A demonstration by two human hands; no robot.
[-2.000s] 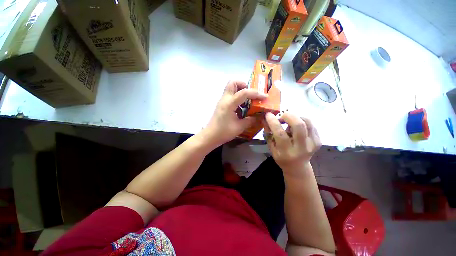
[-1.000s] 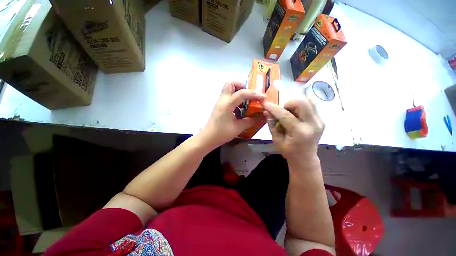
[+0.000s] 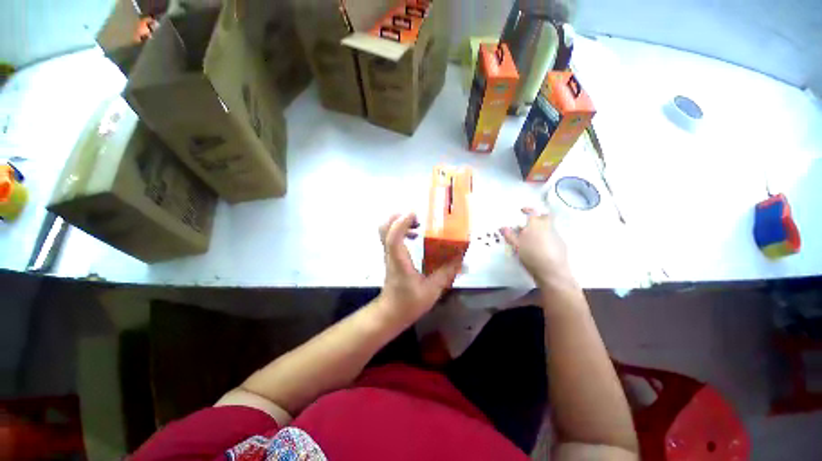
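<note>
The orange retail box [image 3: 449, 221] stands upright on the white table near its front edge, its slotted top facing up. My left hand [image 3: 408, 270] is at the box's left and near side. Its thumb touches the box's lower front and its fingers are spread, with a gap to the box. My right hand [image 3: 541, 250] is low over the table right of the box, fingertips beside several small black dots [image 3: 489, 239]. Whether it pinches anything is too small to tell.
Two orange boxes [image 3: 491, 97] [image 3: 553, 126] stand behind. Brown cartons [image 3: 149, 194] [image 3: 383, 81] are at left and back, some open. Tape rolls [image 3: 577, 193] [image 3: 685, 112], a thin stick [image 3: 606, 171] and a red-blue-yellow item [image 3: 776, 226] lie right. A red stool [image 3: 703, 428] is below right.
My right hand has left the box and moved right and down to the dots. My left fingers have opened off the box top. The box stands more upright. The camera view has shifted.
</note>
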